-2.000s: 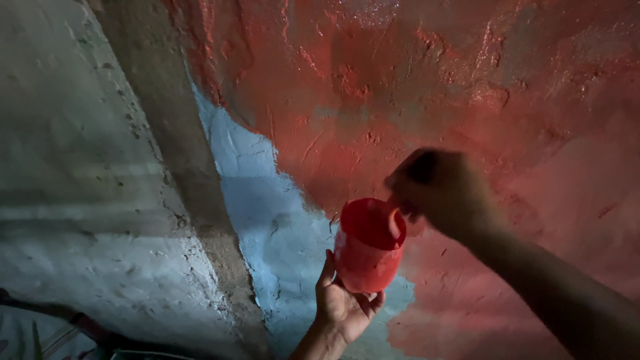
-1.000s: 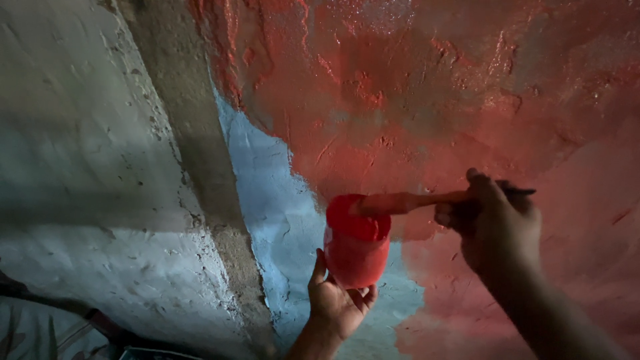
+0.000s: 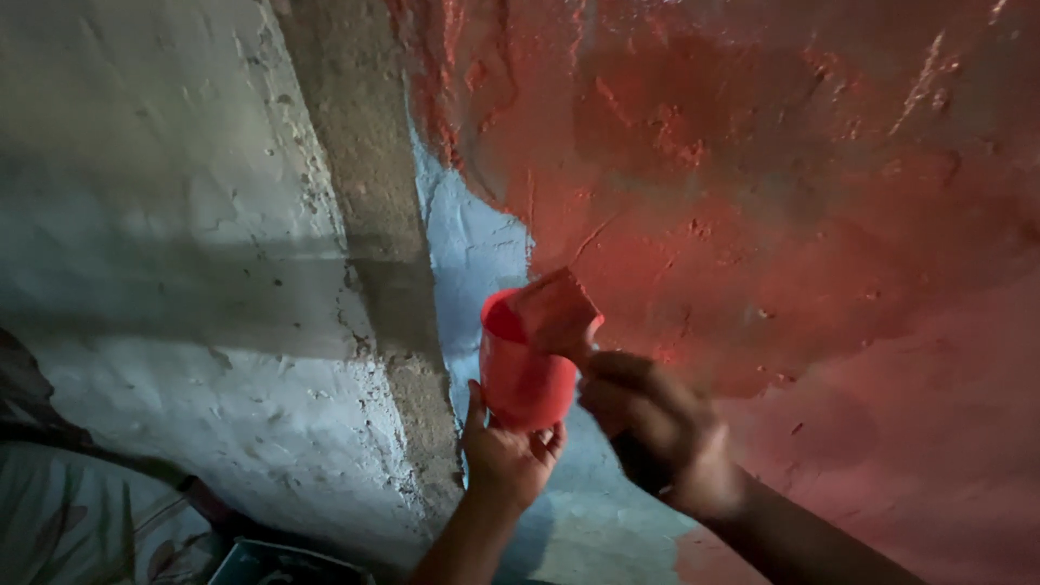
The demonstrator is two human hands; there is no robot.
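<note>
My left hand (image 3: 513,457) holds a red plastic cup (image 3: 526,382) from below, its fingers around the base. My right hand (image 3: 654,418) grips the handle of a flat paintbrush (image 3: 561,313) covered in red paint. The brush head lies at the cup's rim on the right side, tilted up to the left. Inside the cup the contents are mostly hidden by the brush. Behind both hands is a rough wall with red paint (image 3: 731,268) over a light blue coat (image 3: 475,244), which shows as an uneven patch on the left and lower down.
A bare cement strip (image 3: 382,244) runs down the corner beside the blue patch. Left of it stands a grey-white plastered wall (image 3: 179,211). At the lower left are a leaf-patterned cloth (image 3: 73,512) and a dark box-like object (image 3: 284,565).
The brush has swung from lying nearly level across the cup's rim to a steep tilt, with its flat face in view. My right hand has moved lower and closer to the cup.
</note>
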